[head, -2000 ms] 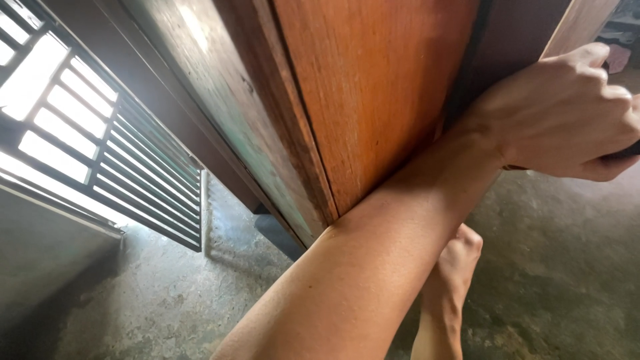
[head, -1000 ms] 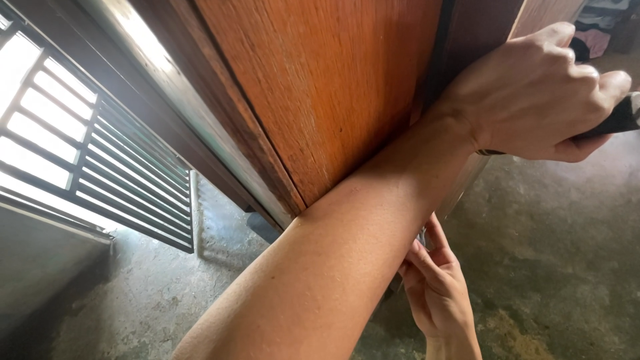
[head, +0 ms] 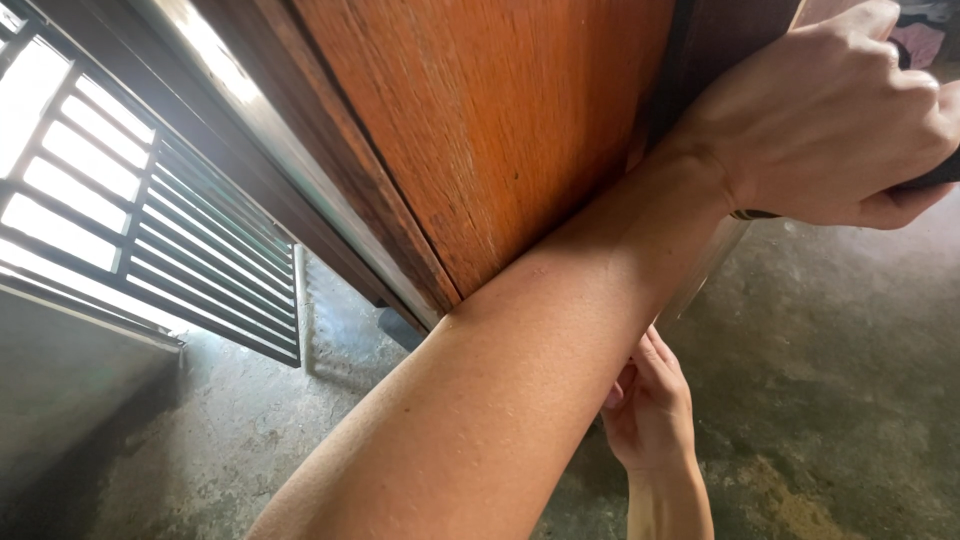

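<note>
My left hand (head: 832,120) is at the upper right, back of the hand up, with its fingers closed around a black object (head: 934,171), of which only a part shows at the right edge. Its forearm crosses the view from the bottom left and rests close against the lower edge of a brown wooden door panel (head: 487,112). A thin dark band (head: 754,214) shows under the left wrist. My right hand (head: 652,412) comes up from below, palm partly showing, beneath the left forearm. Its fingertips are partly hidden by that forearm, so what they touch cannot be told.
A barred metal gate (head: 210,247) stands at the left with bright light behind it, beside a dark frame with a shiny metal strip (head: 217,60). A low wall (head: 67,360) is at the lower left. Concrete floor (head: 825,360) lies below. Fabric items (head: 919,43) show at the top right.
My right hand has turned from a closed, bent pose two seconds ago to one with its palm partly showing beneath the left forearm. My left hand stays closed on the black object.
</note>
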